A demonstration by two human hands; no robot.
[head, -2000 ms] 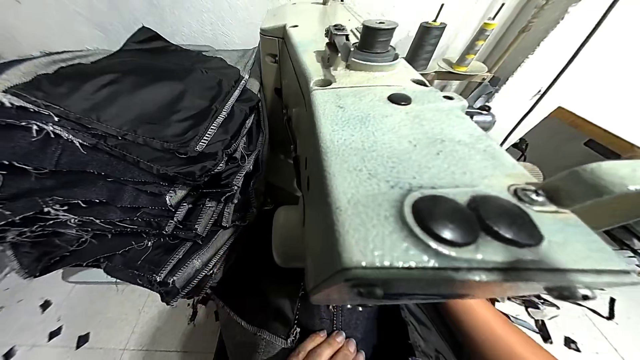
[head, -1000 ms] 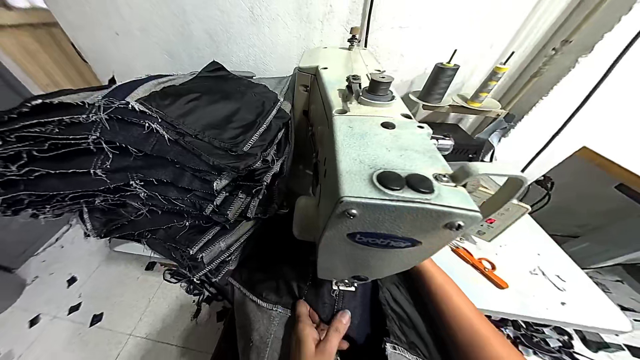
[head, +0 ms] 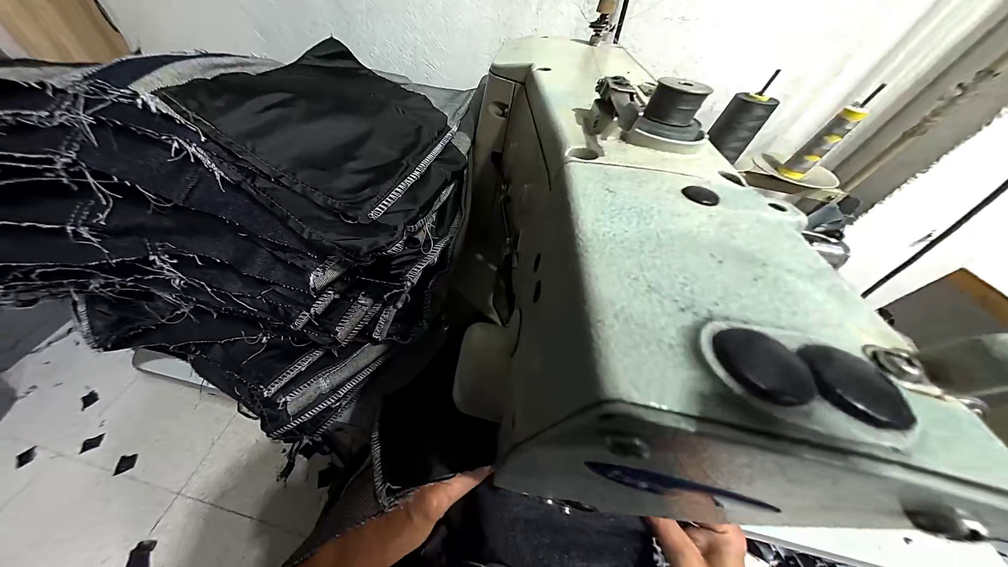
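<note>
Under the head of a Brother sewing machine (head: 693,276) lies dark denim cloth (head: 551,531). My left hand (head: 433,500) is at the left of the machine head, its fingers on the edge of a black fabric piece (head: 433,433); the fingertips go out of sight beneath the machine. On the other side, my right hand (head: 701,539) is at the denim's right edge, just below the machine's front end, partly cut off by the frame. The needle and presser foot are hidden.
A tall stack of dark denim pieces with frayed, overlocked edges (head: 315,157) stands left of the machine. Thread cones (head: 744,126) and a bobbin of grey thread (head: 677,102) are behind it. Dark scraps lie on the tiled floor (head: 157,441).
My left hand has moved onto the cloth edge left of the machine head. My right hand now shows at the right, where only a forearm showed before. The view has come nearer the machine.
</note>
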